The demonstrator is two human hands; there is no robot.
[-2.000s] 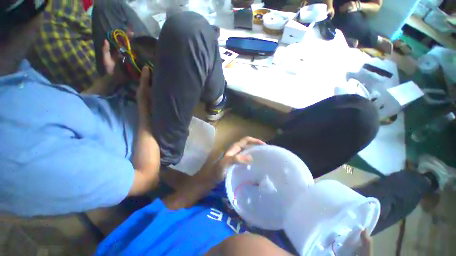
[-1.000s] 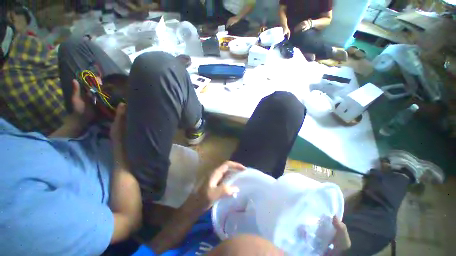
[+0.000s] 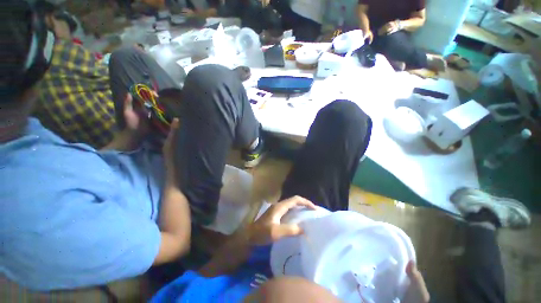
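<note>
My left hand (image 3: 283,220) grips the upper left rim of one white plastic shell (image 3: 286,251), thumb inside and fingers outside. A thin dark line curves on that shell's inner face. My right hand (image 3: 417,285) holds the right rim of a second white shell (image 3: 338,260), its open side up. Raised white parts and a short red wire show inside it. The second shell overlaps the first and hides much of it. Both are low in front of me, above my lap.
A low white table (image 3: 394,168) holds a dark blue case (image 3: 285,84), a white box (image 3: 457,123) and a round white part (image 3: 404,124). A neighbour in light blue (image 3: 77,201) sits close at left, holding a coloured wire bundle (image 3: 149,103). A clear bottle (image 3: 508,148) lies at right.
The second shell has moved left over the first and now faces up more, covering much of it. My raised knee stands more upright than two seconds ago. The camera view has shifted.
</note>
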